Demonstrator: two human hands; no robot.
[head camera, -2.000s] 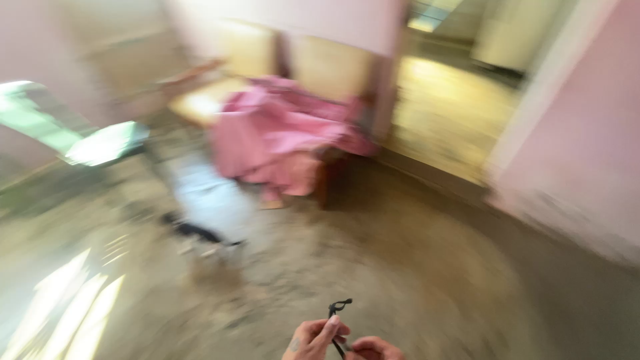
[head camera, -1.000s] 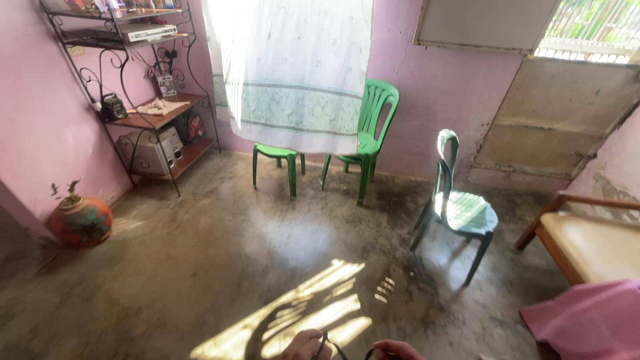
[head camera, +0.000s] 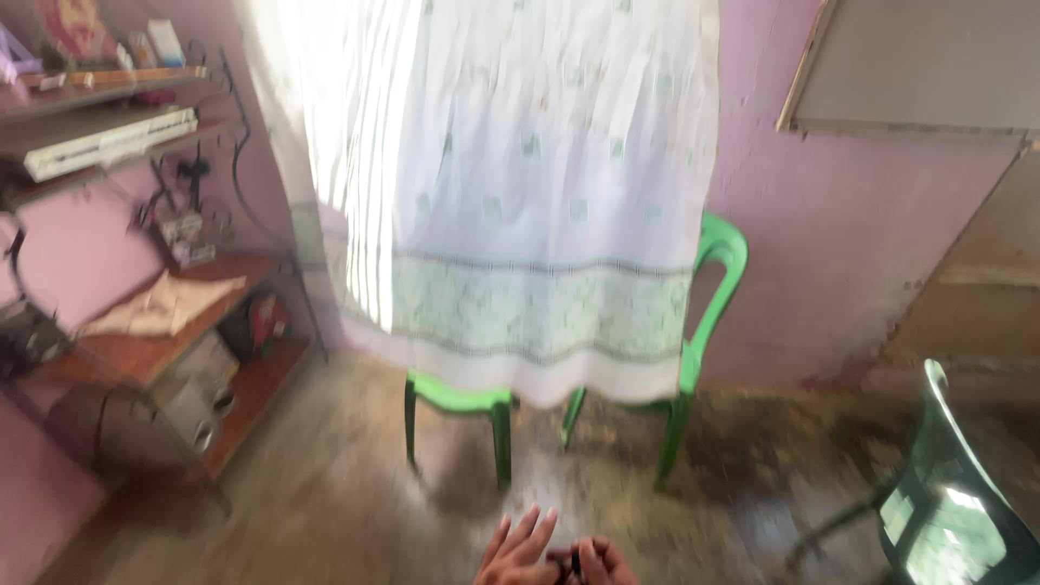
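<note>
My left hand (head camera: 516, 552) is at the bottom middle, its fingers extended and spread, the palm side turned away. Right beside it, my right hand (head camera: 601, 561) has its fingers curled around a small dark, thin item (head camera: 575, 561), seemingly a strap or cord. The item lies between the two hands, near the base of the left hand's fingers. Blur and the frame's lower edge hide its full shape.
A white and green curtain (head camera: 540, 211) hangs ahead, partly covering green plastic chairs (head camera: 719, 276). To the left stands a metal-framed shelf (head camera: 268, 390) with assorted items. Another green chair (head camera: 942, 520) is at lower right. A board (head camera: 918, 73) is on the pink wall.
The view has swung left from the pink cloth and wooden seat to the curtain and moved nearer it. My left hand, earlier closed at the thin dark item, now has its fingers spread.
</note>
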